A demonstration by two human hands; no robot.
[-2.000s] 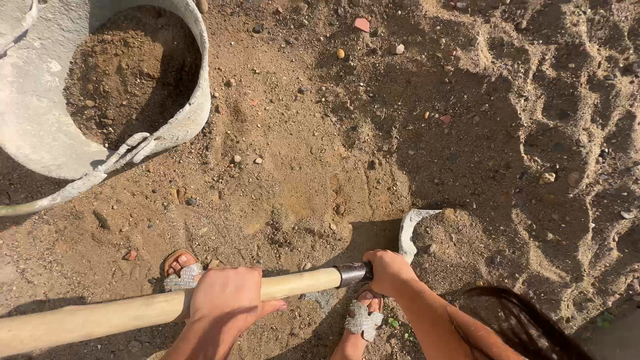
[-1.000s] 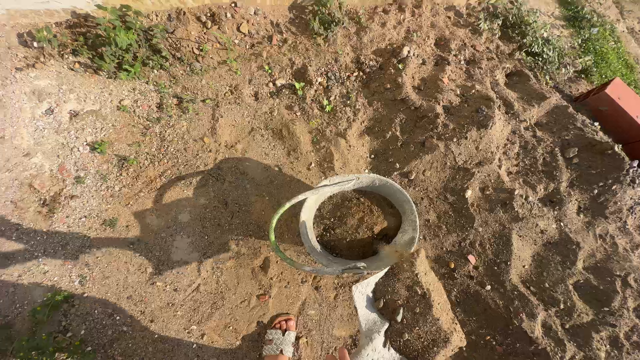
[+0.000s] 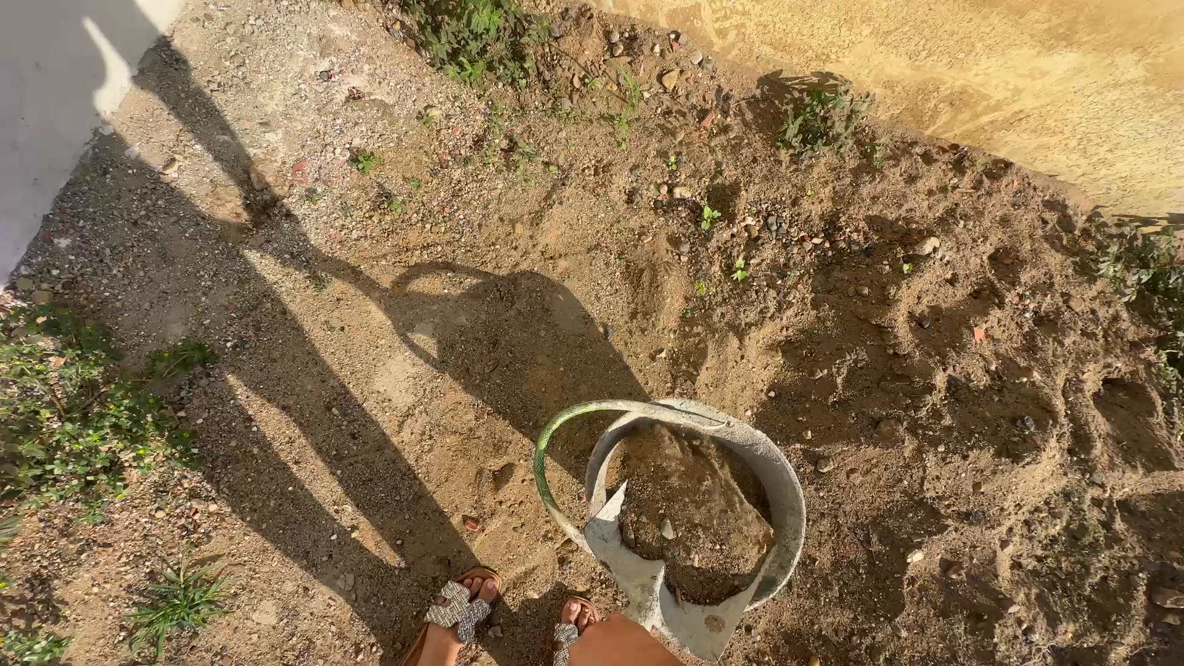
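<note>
Low in the head view a worn bucket point(image 3: 788, 518) with a green-wrapped handle point(image 3: 544, 462) rests on sandy ground. Over its near side lies a pale metal shovel blade point(image 3: 638, 578), tilted into the bucket, with brown soil point(image 3: 694, 499) on and around it. How much of the soil is on the blade and how much in the bucket I cannot tell. Neither of my hands shows, and the shovel's shaft is out of view too. My sandalled feet point(image 3: 458, 606) stand at the bottom edge, left of the bucket.
A yellowish wall or slab point(image 3: 1017, 74) borders the ground at the upper right, and a pale surface point(image 3: 65, 102) fills the upper left corner. Green weeds point(image 3: 83, 407) grow at the left and along the top. Uneven, dug-up soil point(image 3: 971, 462) lies to the right.
Two seconds ago both hands held the wooden shovel shaft, with the blade in the soil; now they are out of view. The loaded blade has moved from beside the bucket to over it. The view has shifted.
</note>
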